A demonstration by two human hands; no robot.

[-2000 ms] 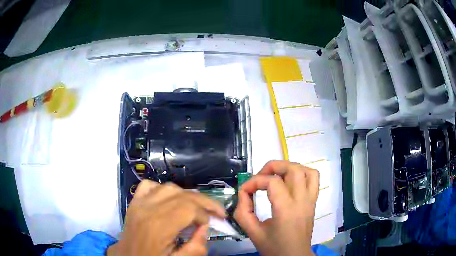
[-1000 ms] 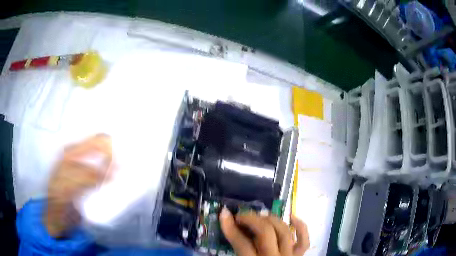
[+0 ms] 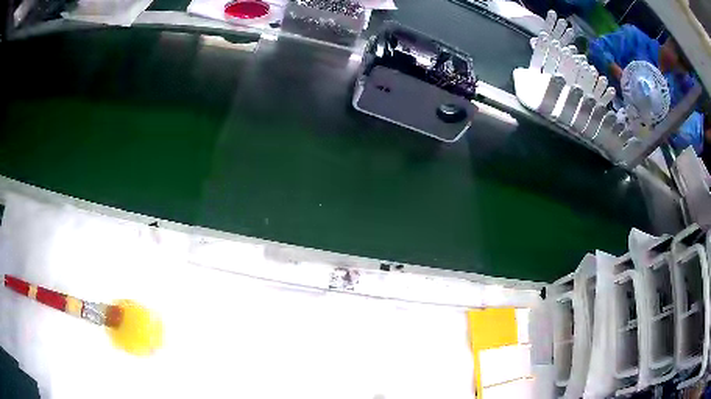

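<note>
Neither of my hands is in the picture. Nearest in front of me is the bench covered with white work paper (image 3: 257,343). At its left lies a brush with a red handle (image 3: 51,298), its bristles on a small round yellow dish (image 3: 136,327). At the right of the paper are white label sheets (image 3: 505,365) along a yellow strip, with a yellow block (image 3: 493,328) at the far end. The projector unit that I worked on is out of view.
Beyond the bench runs a green conveyor (image 3: 327,195). A projector unit (image 3: 413,97) with a round opening stands at its far side. White-grey ribbed housings (image 3: 624,319) stand at the right. Farther back are a row of white housings (image 3: 573,97), a fan (image 3: 645,90) and a person in blue.
The view has swung up and away from the work. Both hands and the open projector unit have left the picture. The conveyor and its far side now show.
</note>
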